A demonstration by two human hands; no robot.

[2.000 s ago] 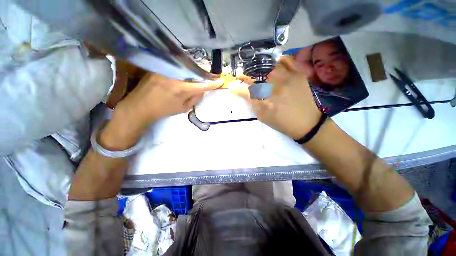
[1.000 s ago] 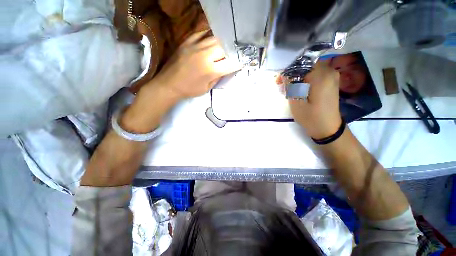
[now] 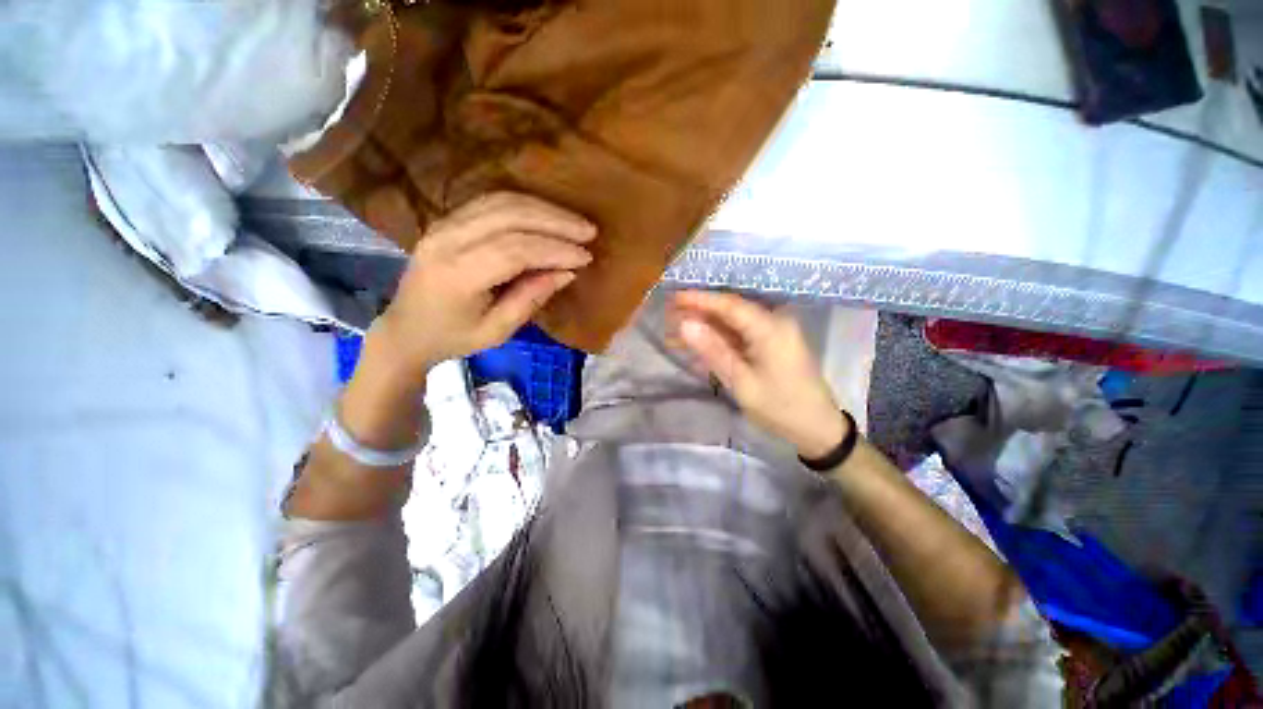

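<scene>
The brown fabric section (image 3: 596,125) lies wrinkled over the white table and hangs over its front edge in a point. A thin stitched or toothed line runs along its left curved edge, beside white padded fabric (image 3: 180,69). My left hand (image 3: 485,270) is on the lower left part of the brown fabric, fingers curled; whether it pinches the cloth is unclear. My right hand (image 3: 748,360) is just right of the fabric's lower tip, over my lap, with fingers apart and nothing in it.
A measuring tape (image 3: 831,281) runs along the table's front edge. A dark phone or tablet (image 3: 1129,56) and a small brown card (image 3: 1217,42) lie at the upper right. Below are a blue crate (image 3: 533,374), crumpled white fabric (image 3: 478,485) and blue material (image 3: 1080,582) at right.
The view has tilted down and the sewing machine head has left the picture. Both hands have moved from the needle area to the table's front edge. The brown fabric now spreads over that edge.
</scene>
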